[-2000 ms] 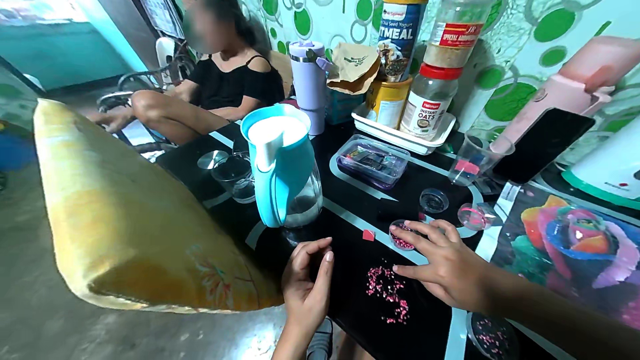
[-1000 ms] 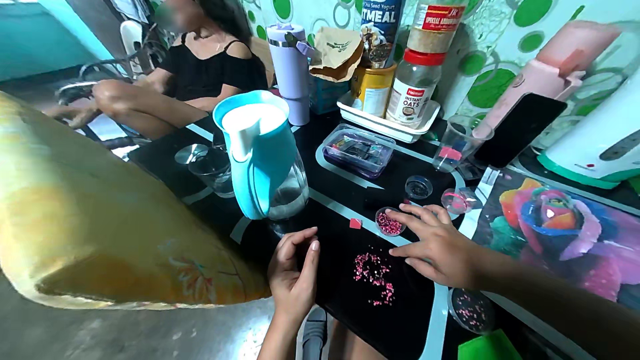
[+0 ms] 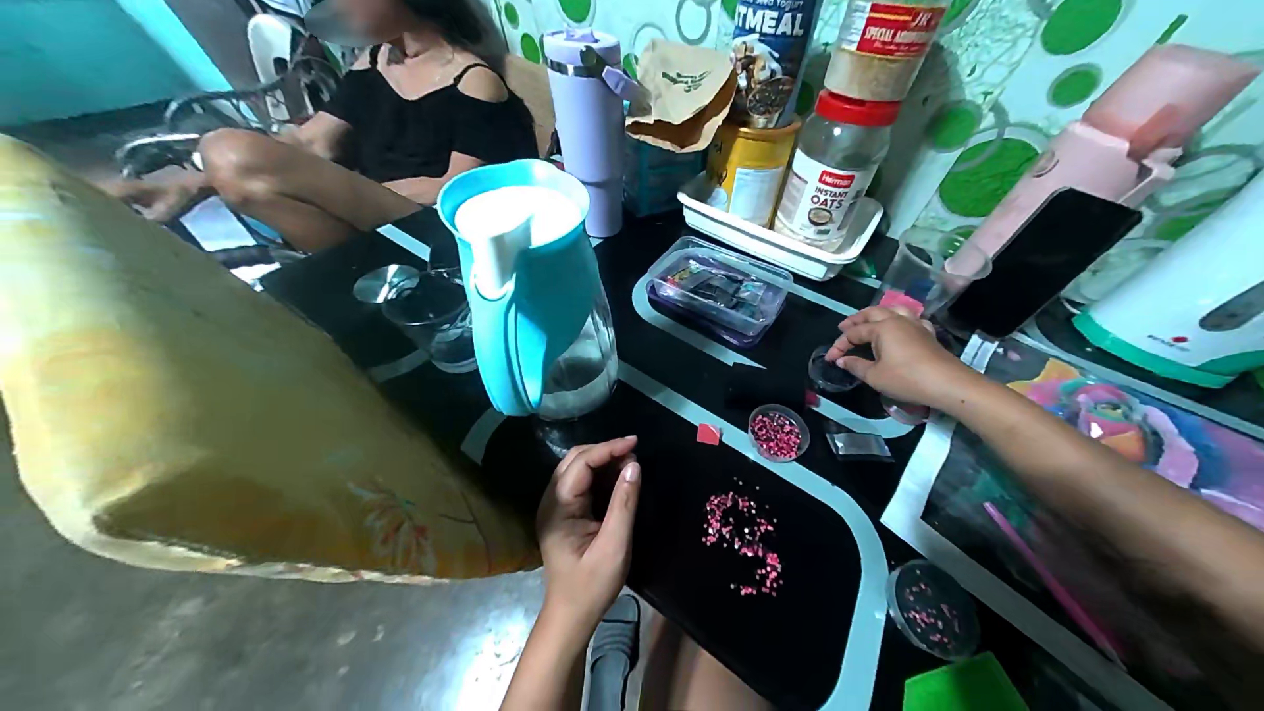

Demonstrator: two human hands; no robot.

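Over a small round clear dish at the right of the black table, my right hand has its fingers lowered to the rim; whether it grips the dish is unclear. My left hand rests palm up near the table's front edge, thumb and fingers apart, holding nothing. Loose pink beads lie scattered on the tabletop right of it. Behind them stands a small round container of pink beads, with a pink square piece to its left. A small clear packet lies right of the container.
A turquoise-lidded pitcher stands behind my left hand. Farther back are a clear plastic box and a white tray with jars. A phone leans at the right. A yellow cushion fills the left; a person sits beyond.
My right hand has left the bead container and moved back and right to the small round dish. The clear packet, not visible before, now shows on the table. My left hand stays near the front edge.
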